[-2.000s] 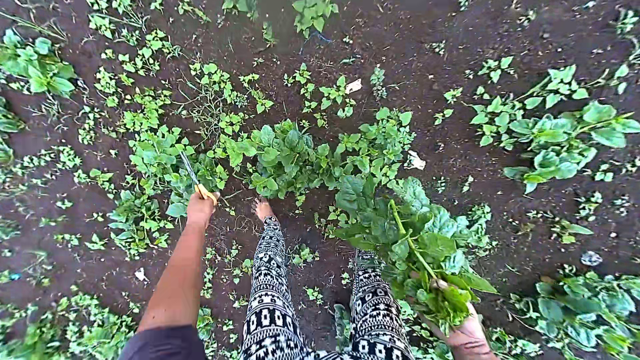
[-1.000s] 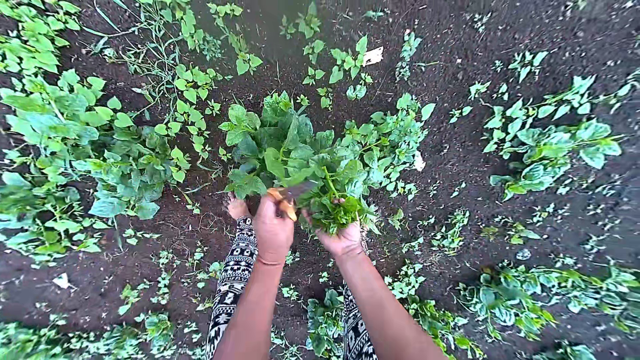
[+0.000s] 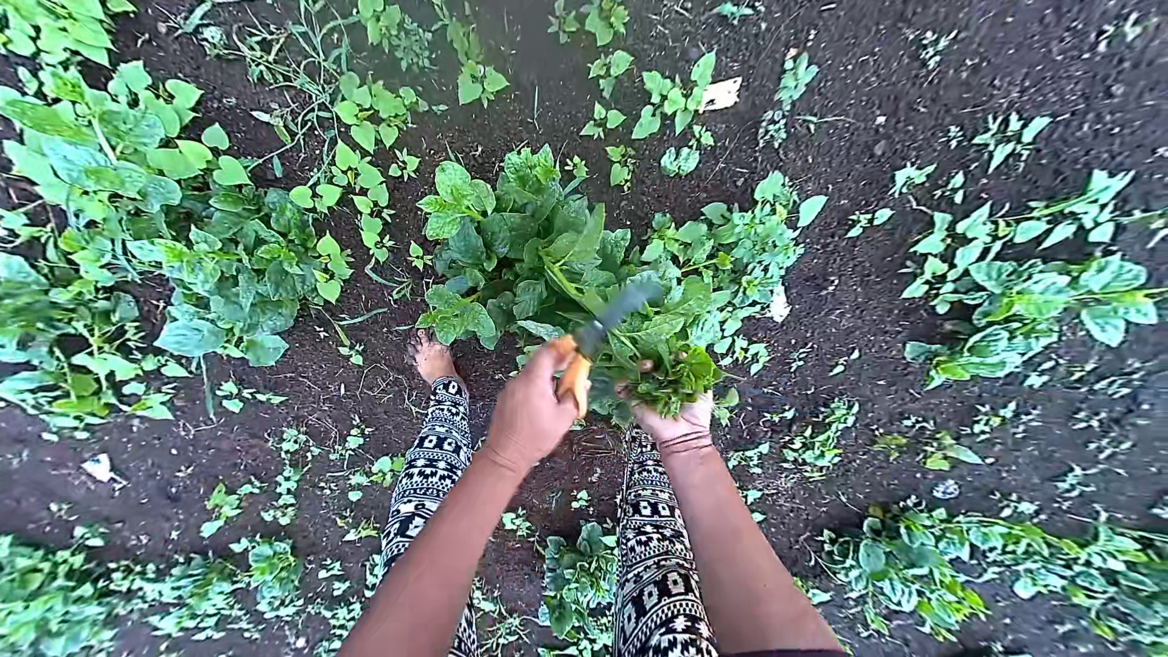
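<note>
My left hand grips orange-handled scissors, whose dark, blurred blades point up and right over the leaves. Just right of it, my right hand is closed around a bunch of cut leafy green stems, with the palm turned up and the bunch spreading above it. Beyond both hands, a low leafy green plant covers the soil, and the blades overlap its foliage from this view. Where the held stems end and the growing leaves begin is hard to tell.
My bare foot stands on dark soil left of the plant. Dense leafy plants grow at the left, more plants at the right and lower right. A pale scrap lies beyond the middle plant.
Two seconds ago my hands were far apart, the scissors at the left and the bunch at the lower right. Both have come together over the middle plant.
</note>
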